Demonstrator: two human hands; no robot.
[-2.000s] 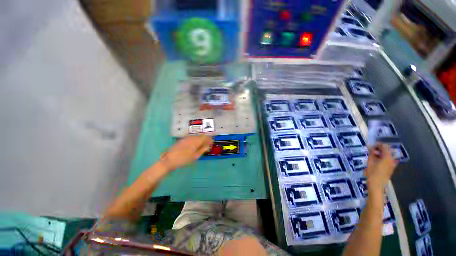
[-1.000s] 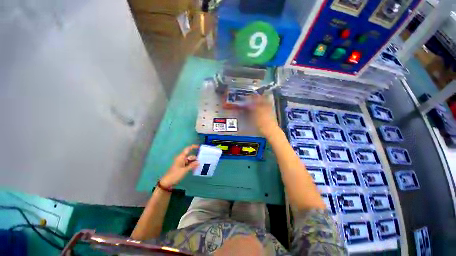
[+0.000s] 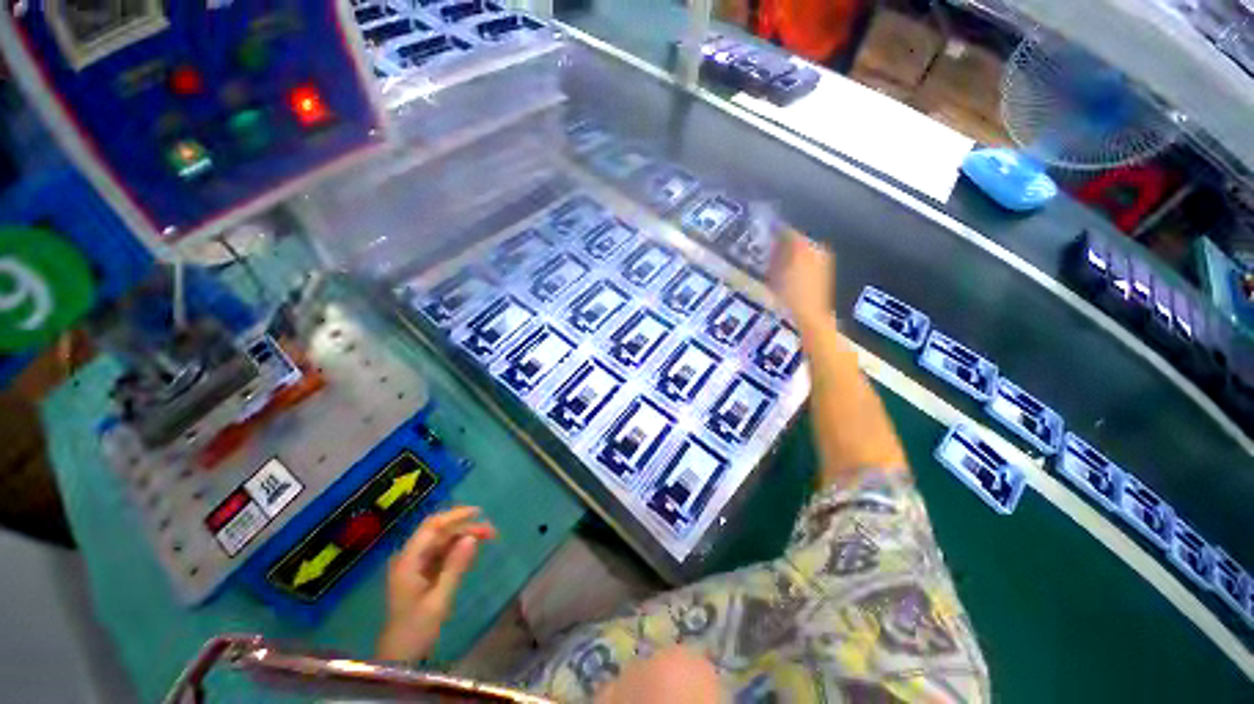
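My left hand (image 3: 431,575) is at the front edge of the press base plate (image 3: 360,392), fingers loosely curled, with nothing visible in it. My right hand (image 3: 803,275) is blurred, reached out over the near side of the conveyor belt (image 3: 853,206). A blurred panel (image 3: 755,237) is at its fingertips; whether it is gripped I cannot tell. The blister tray (image 3: 670,547) holds rows of panels with dark blocky patterns. The orange-brown fixture (image 3: 261,417) sits on the base plate by the metal press head, with a panel partly visible in it.
Spaced panels (image 3: 1023,415) lie along the conveyor; one (image 3: 979,465) lies across its pale near edge. Stacked clear trays (image 3: 426,172) stand behind the working tray. The control box (image 3: 206,110) is upper left. A blue object (image 3: 1008,179) and a fan (image 3: 1086,96) are beyond the belt.
The view has swung right. My right hand has moved from the fixture out to the conveyor. The pale panel my left hand held is no longer in that hand.
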